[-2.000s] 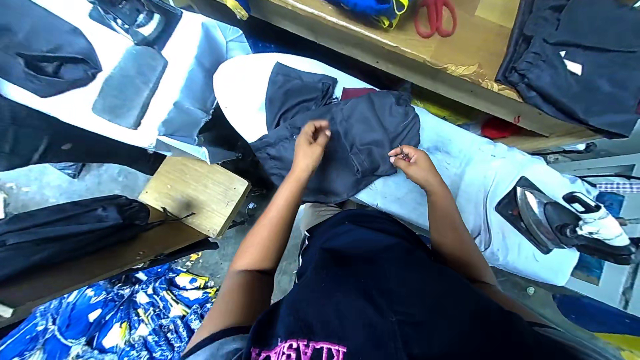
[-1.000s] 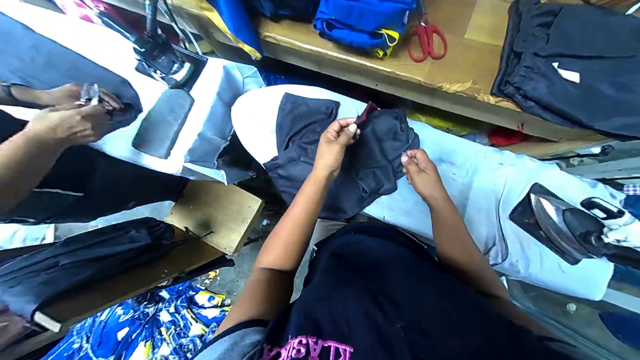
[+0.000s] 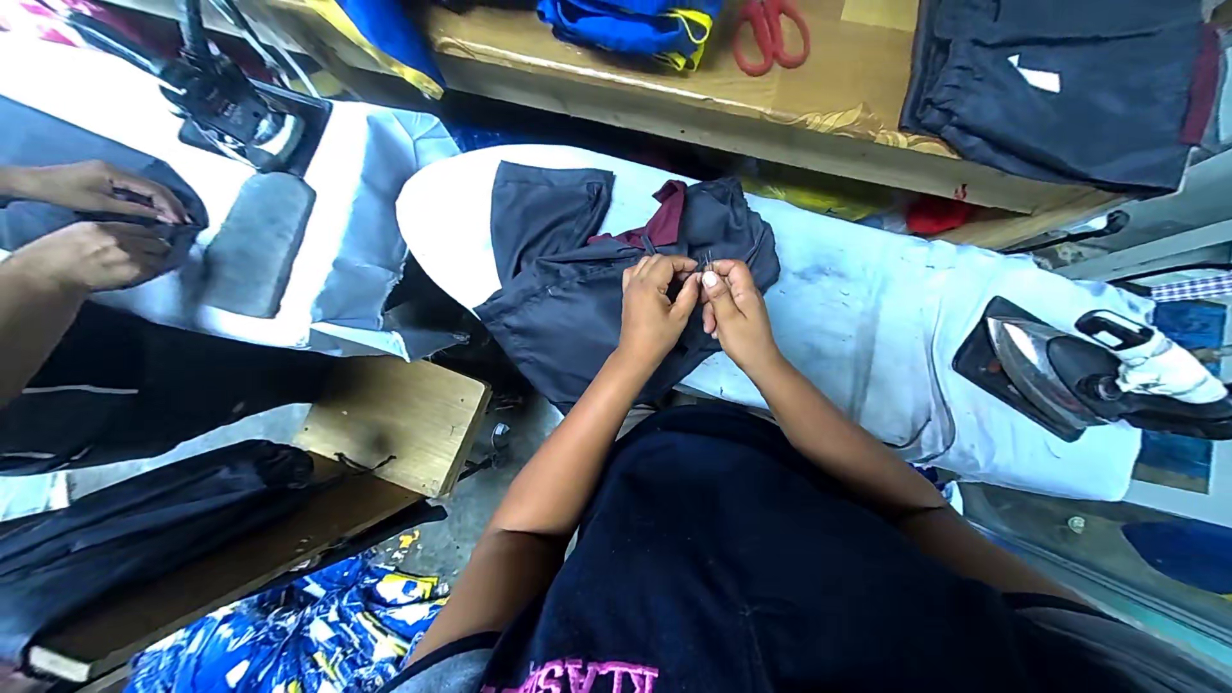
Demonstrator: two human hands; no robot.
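A dark grey garment with maroon parts (image 3: 558, 298) lies bunched on the white padded ironing board (image 3: 837, 289). Above its middle my left hand (image 3: 657, 306) pinches something small and dark, perhaps a cord or thread of the garment, between thumb and fingers. Close against it, my right hand (image 3: 736, 310) pinches a small thin item, too fine to name. The fingertips of both hands nearly meet. The maroon fabric (image 3: 664, 217) shows just beyond my left hand.
An electric iron (image 3: 1049, 366) rests on a dark pad at the board's right. Beyond the board, a wooden table (image 3: 616, 77) holds red-handled scissors (image 3: 771, 37), blue garments and folded dark shorts (image 3: 1059, 96). At left, a co-worker's hands (image 3: 106, 226) handle dark cloth near another iron (image 3: 231, 111).
My hands, apart one second ago, have come together over the garment. More of the maroon fabric now lies exposed. The co-worker's hands, absent two seconds ago, are in view at left.
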